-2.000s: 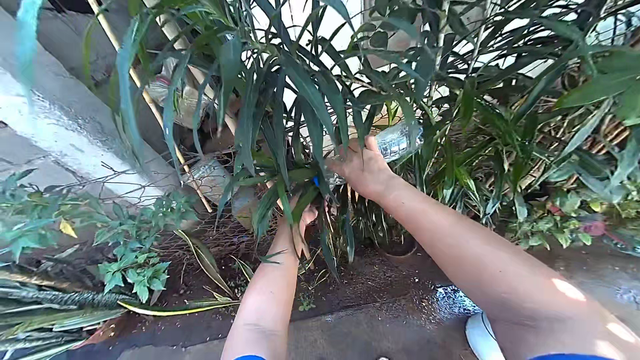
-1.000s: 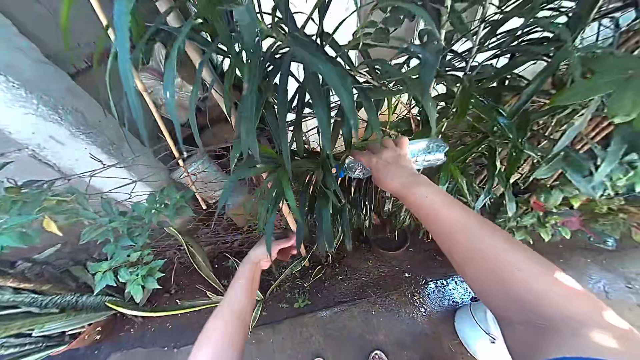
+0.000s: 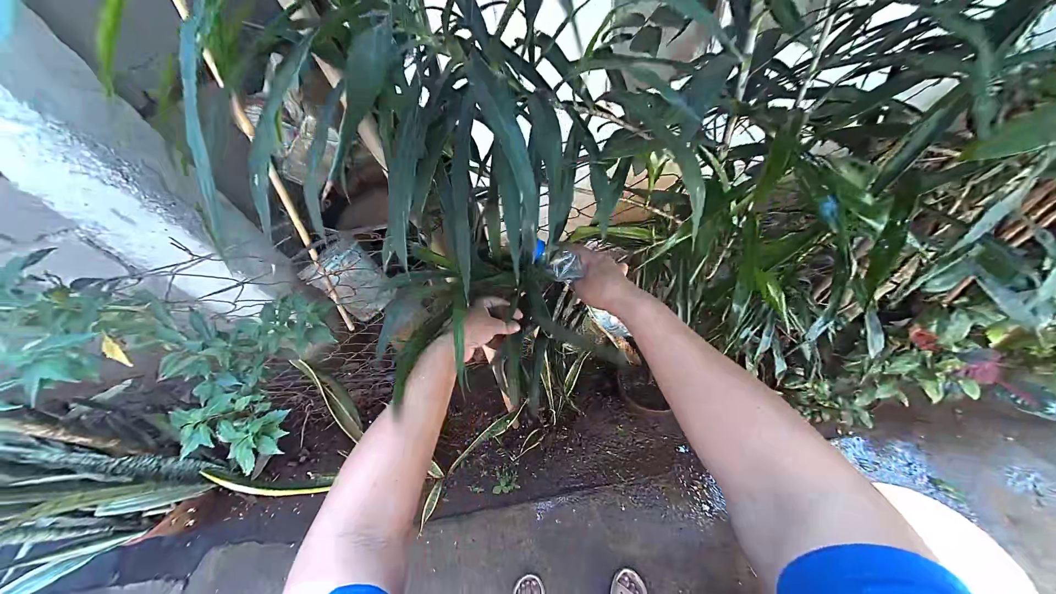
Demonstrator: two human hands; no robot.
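Observation:
My right hand [image 3: 601, 279] grips a clear plastic bottle [image 3: 564, 266] near its neck. The bottle's blue cap [image 3: 539, 250] points to the left, against long hanging leaves [image 3: 503, 157] of a tall plant. My left hand [image 3: 487, 327] is lower and to the left, among the leaves at the plant's base, its thumb and fingers close together. Leaves partly hide its fingers, so whether they pinch a leaf or stem is unclear.
Wire mesh [image 3: 330, 363] and a bamboo stick [image 3: 280, 190] stand behind at left. A pot [image 3: 643, 388] sits in the soil below my right forearm. A white rounded container [image 3: 957, 536] is at the lower right, on wet paving. Variegated snake plant leaves [image 3: 268, 487] lie at left.
My left hand has risen from near the soil into the leaves since one second ago. The bottle, earlier stretched out to the right of my right hand, now shows mostly its neck end.

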